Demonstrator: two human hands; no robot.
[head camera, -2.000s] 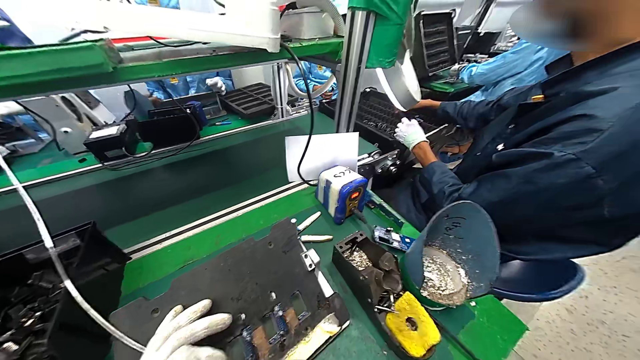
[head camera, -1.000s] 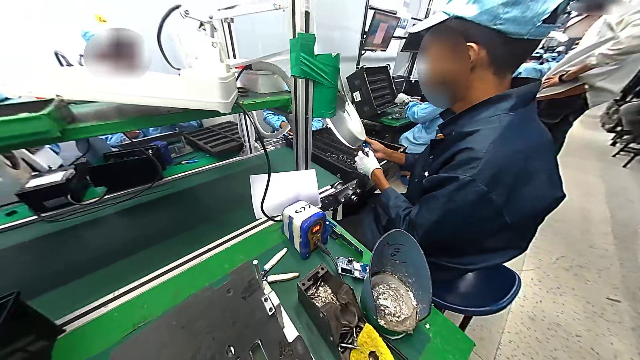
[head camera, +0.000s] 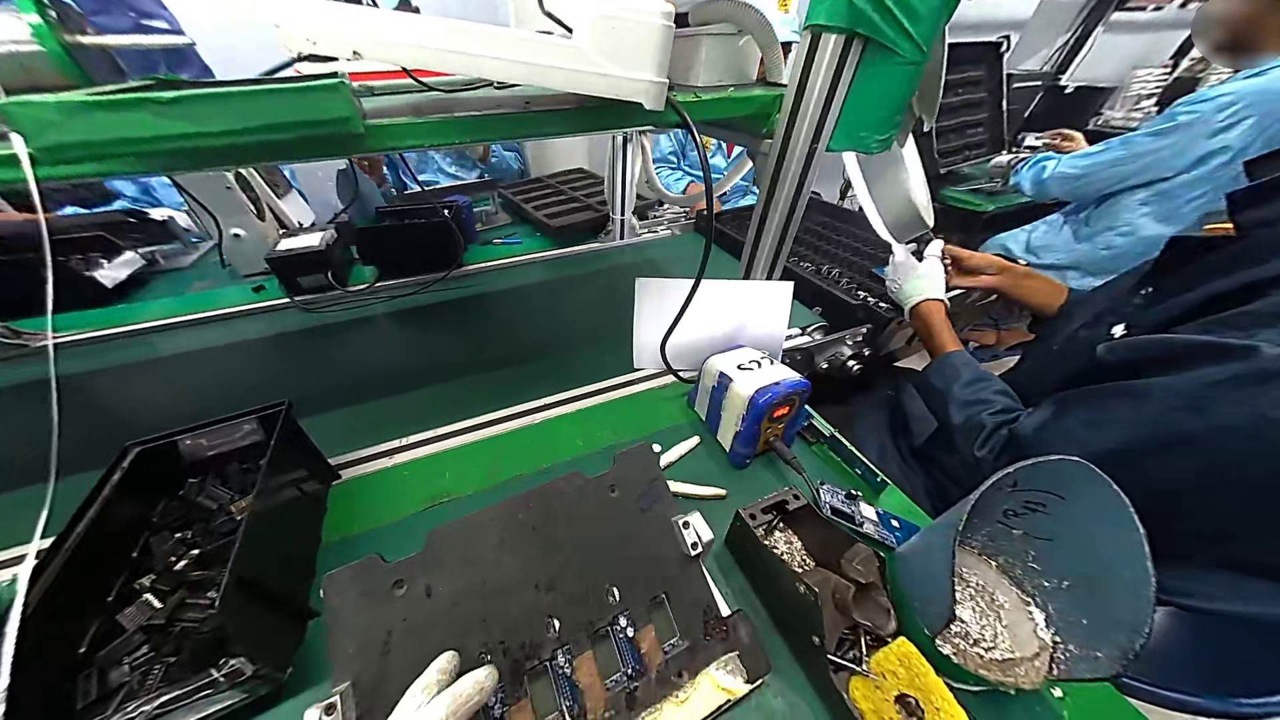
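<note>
My left hand (head camera: 447, 688), in a white glove, shows only its fingertips at the bottom edge, over the lower left part of a black fixture plate (head camera: 520, 560). Whether it holds anything is hidden. Just right of the fingers, small blue circuit boards (head camera: 622, 645) sit in the plate's cutouts. My right hand is out of view. A soldering station (head camera: 752, 400) with a lit display stands behind the plate. To the right are a metal holder (head camera: 790, 600) with solder scraps, a yellow sponge (head camera: 905, 680) and a blue-green scoop-shaped container (head camera: 1070, 570) with silvery bits.
A black bin (head camera: 290, 500) of small black connectors stands at left. Another circuit board (head camera: 865, 515) lies behind the holder. A metal post (head camera: 800, 160) and shelf (head camera: 560, 105) rise beyond the bench. A co-worker's gloved hand (head camera: 915, 275) and dark sleeve are at right.
The view swings right and then back left. My left hand's fingertips are in view again after being out of frame one second ago; two seconds ago more of that hand showed over the plate.
</note>
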